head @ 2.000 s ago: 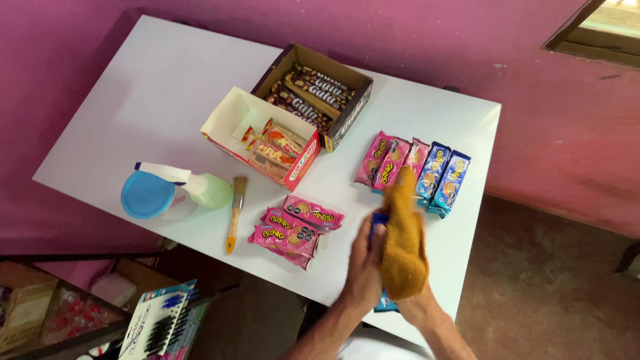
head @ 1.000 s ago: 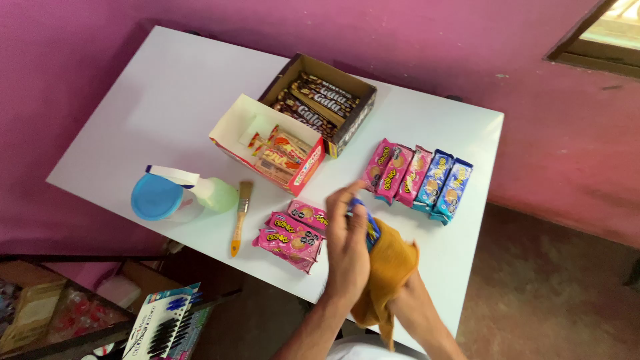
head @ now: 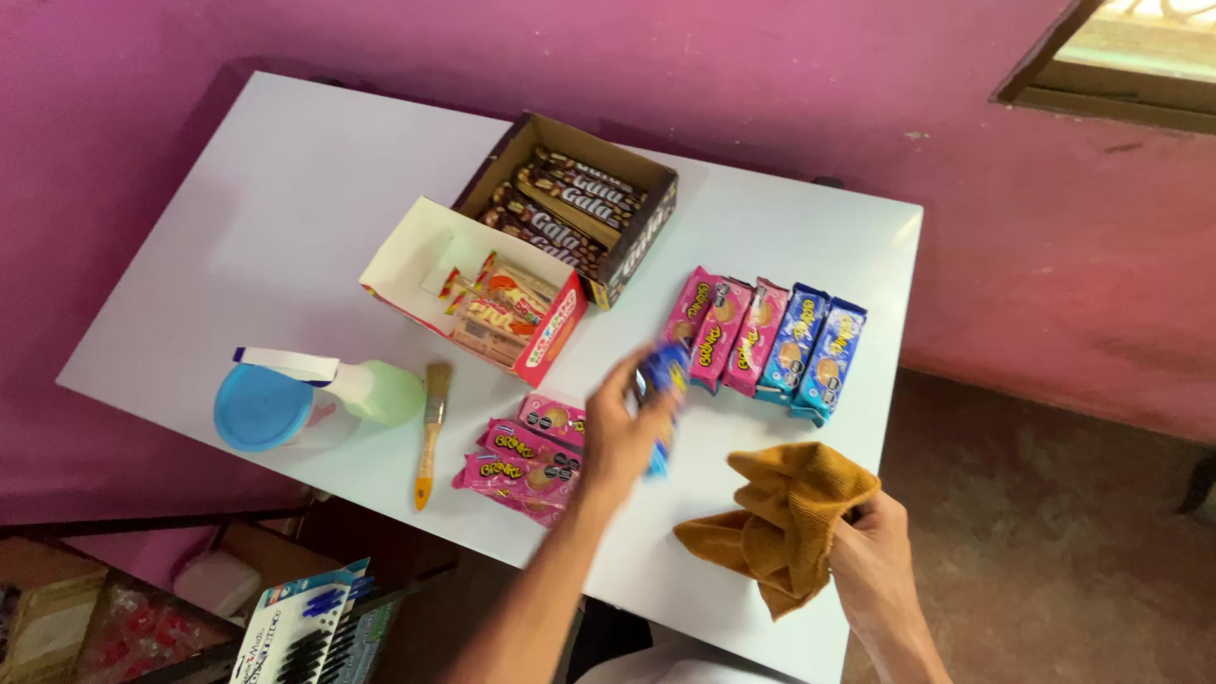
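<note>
My left hand (head: pixel 622 427) grips a blue cookie packet (head: pixel 665 380), blurred, over the middle of the white table. In my right hand (head: pixel 869 551) is a bunched mustard-brown cloth (head: pixel 793 522), near the table's front right edge. Beyond them lies a row of packets, pink ones (head: pixel 719 328) at its left and two blue ones (head: pixel 833 356) at its right. Several more pink packets (head: pixel 522 456) lie left of my left hand, which partly covers them. A flat paintbrush (head: pixel 430 437) with a wooden handle rests left of that pile.
An open dark box (head: pixel 655 228) of chocolate bars touches an open red and white box (head: pixel 399 275) of wrapped snacks. A spray bottle (head: pixel 380 389) lies by a blue-lidded tub (head: pixel 261 408). Carded pens (head: pixel 304 617) and a shelf are below left. The pink wall borders the table's back.
My hands have moved apart. The cloth, earlier against the blue packet, is now away to the right in my right hand, while the packet stays in my left.
</note>
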